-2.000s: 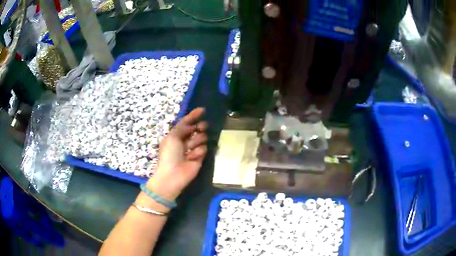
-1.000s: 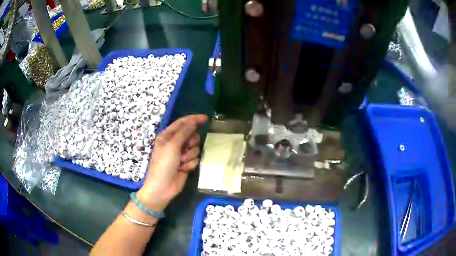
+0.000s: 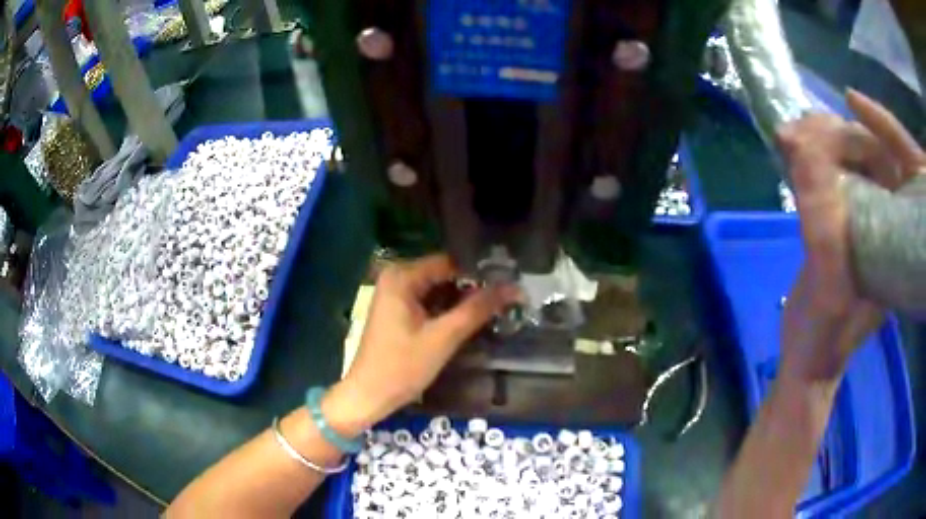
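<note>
My left hand [image 3: 411,324] is at the metal press fixture [image 3: 533,350], with its fingertips beside a small shiny round part [image 3: 508,318] under the press ram [image 3: 498,266]. The fingertips are partly hidden and blurred, so whether they grip a part is unclear. My right hand [image 3: 838,193] is around the plastic-wrapped press handle [image 3: 767,66] at the right. A blue front tray [image 3: 632,471] of small white round parts lies below the fixture.
A heaped blue tray [image 3: 266,340] stands at the left with a clear plastic bag [image 3: 61,324] over its side. Open-handled pliers [image 3: 699,395] lie right of the fixture. A blue tool tray [image 3: 726,264] lies partly behind my right arm.
My left hand has moved right from beside the left tray to the fixture. My right hand has come into view on the handle. The view has shifted, with the press now further left.
</note>
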